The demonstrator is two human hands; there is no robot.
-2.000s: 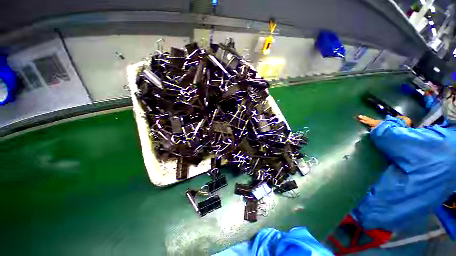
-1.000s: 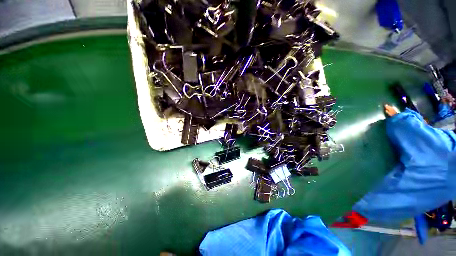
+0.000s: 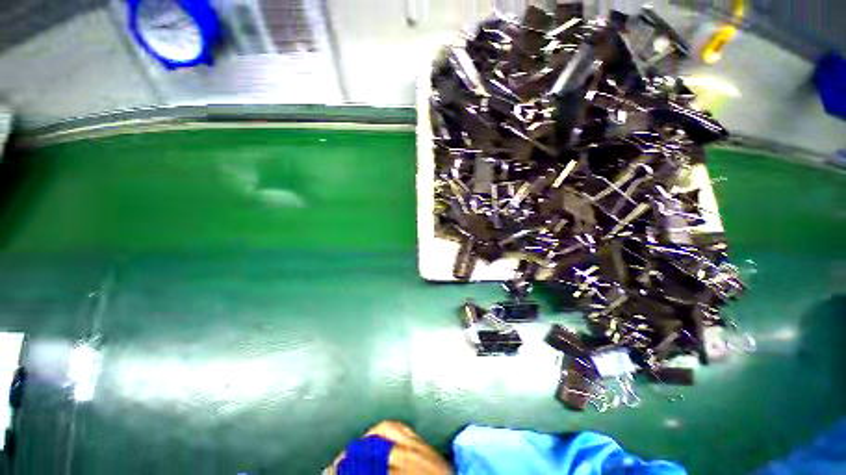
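Observation:
An off-white bin (image 3: 427,213) stands on the green bench, heaped with black binder clips (image 3: 566,186) with silver wire arms. Clips spill over its front right corner onto the bench. A few loose black clips (image 3: 499,342) lie just in front of the bin. A pale-blue patch (image 3: 612,363) shows among the spilled clips. My right hand (image 3: 394,449), with blue finger wraps, shows at the bottom edge, left of its blue sleeve. It is cut off and blurred, and its fingertips are hidden. My left hand is out of the picture.
The green bench (image 3: 232,278) has a raised back edge. Behind it are a blue-rimmed round dial (image 3: 173,30), a yellow object (image 3: 718,43) and a blue object (image 3: 832,83). A white object (image 3: 9,371) is cut off at the left edge. Blurred blue cloth shows at the bottom right.
The view has swung left, so the bin now appears further right and the co-worker's arm is mostly out. My right hand now shows at the bottom edge, where mainly the sleeve showed before.

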